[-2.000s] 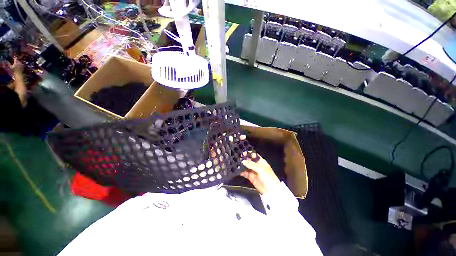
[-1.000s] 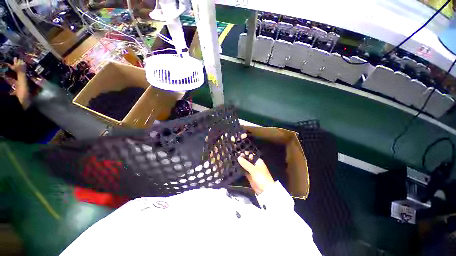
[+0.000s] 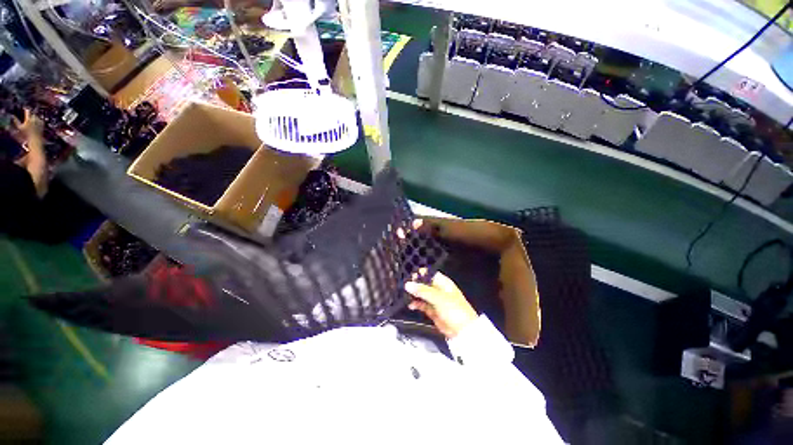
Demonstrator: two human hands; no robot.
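A thin black perforated sheet (image 3: 348,269) stretches from the left across my white-clothed front, curved and partly blurred. My right hand (image 3: 442,300) grips its right end, with the thumb on the near side. Fingertips also show through or beside holes higher up at that end; I cannot tell which hand they belong to. My left hand cannot be made out. The sheet's right end hangs at the left side of an open brown carton (image 3: 519,282), which is dark inside.
Another black perforated sheet (image 3: 565,304) lies right of the carton. A second carton (image 3: 243,204) holds loose black parts, left of a white fan (image 3: 306,122) on a post. Wired parts (image 3: 313,195) lie between the cartons. A person's arm (image 3: 35,152) shows at far left.
The perforated sheet has bent and tilted, its left part now folded and reaching farther left and lower. My right hand has moved slightly and still grips the right end.
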